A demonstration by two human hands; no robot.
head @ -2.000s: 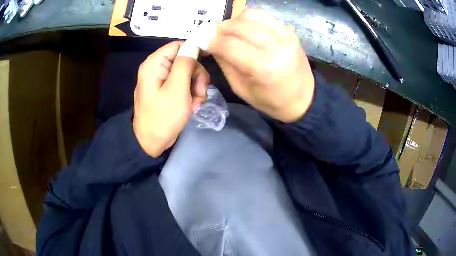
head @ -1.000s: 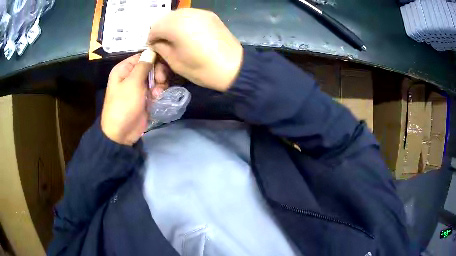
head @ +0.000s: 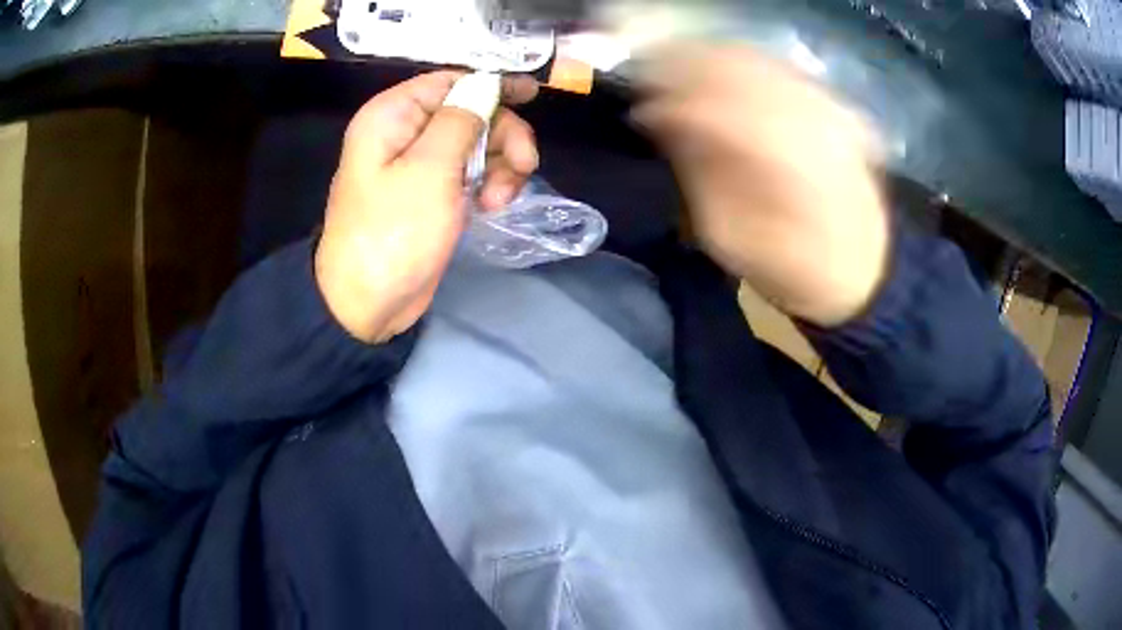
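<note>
My left hand (head: 406, 185) is shut on a white power cord end (head: 475, 94), held upright between thumb and fingers in front of the fixture. A clear plastic bag (head: 541, 229) with a coiled cord hangs below it over my lap. My right hand (head: 775, 172) is strongly blurred, apart from my left hand and to its right; whether it holds something cannot be told. A white socket housing (head: 425, 35) with dark slots lies in the orange and black fixture (head: 303, 33), cut off by the top edge.
Stacked grey-looking housings (head: 1088, 111) stand at the right on the dark green bench (head: 172, 37). Part of the bagged cords (head: 37, 10) shows at the top left. Open brown cartons (head: 74, 271) are below the bench at left and right.
My right hand has moved away from the cord end to the right. My left hand still holds the cord end. The view has shifted, so the black-handled tool is no longer clearly visible.
</note>
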